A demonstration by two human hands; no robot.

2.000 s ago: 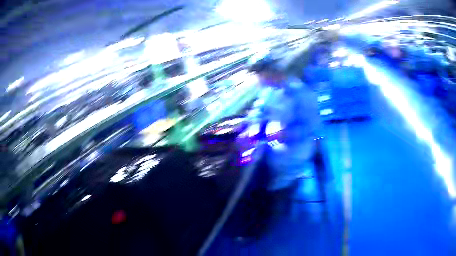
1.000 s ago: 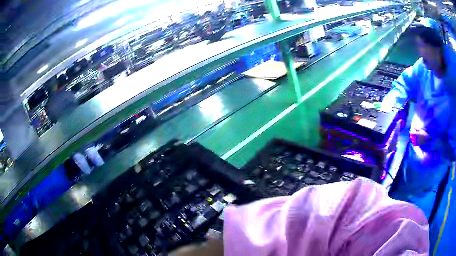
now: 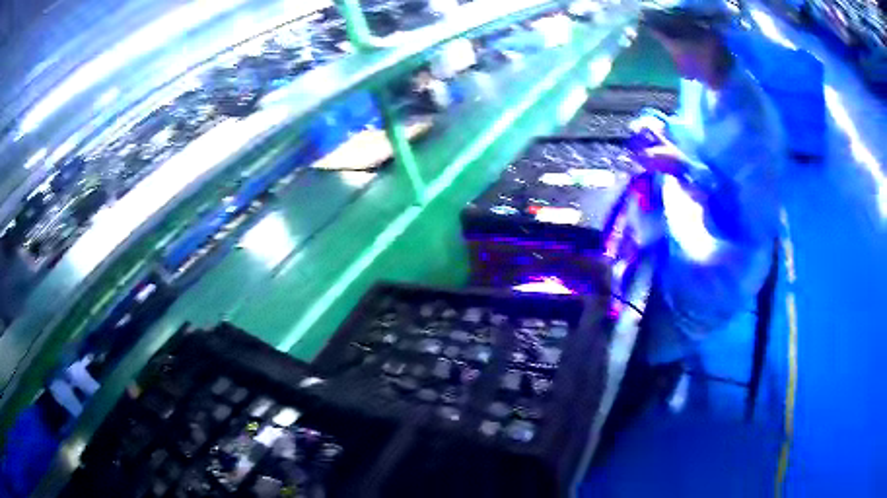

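Neither of my hands shows. A loaded board tray (image 3: 589, 389), black with a central divider, lies on the green bench in front of me, filled with small circuit boards (image 3: 443, 370) in rows. A second loaded board tray (image 3: 255, 355) lies nearer at the lower left, cut off by the picture's bottom edge, with pale and silvery boards (image 3: 277, 428). The frame is blurred, so single boards are hard to tell apart. A dark area at the bottom middle is too dark to make out.
Beyond the trays, a dark box (image 3: 540, 233) glows purple-white on the green bench (image 3: 428, 233). A person in blue (image 3: 720, 175) sits at its right, hands near its far side. A dark conveyor runs along the left. A blue floor (image 3: 836, 370) with a yellow line lies right.
The pink sleeve and part of a hand seen over the trays one second ago are gone. The view has turned right; both trays, the glowing box and the person now appear further left.
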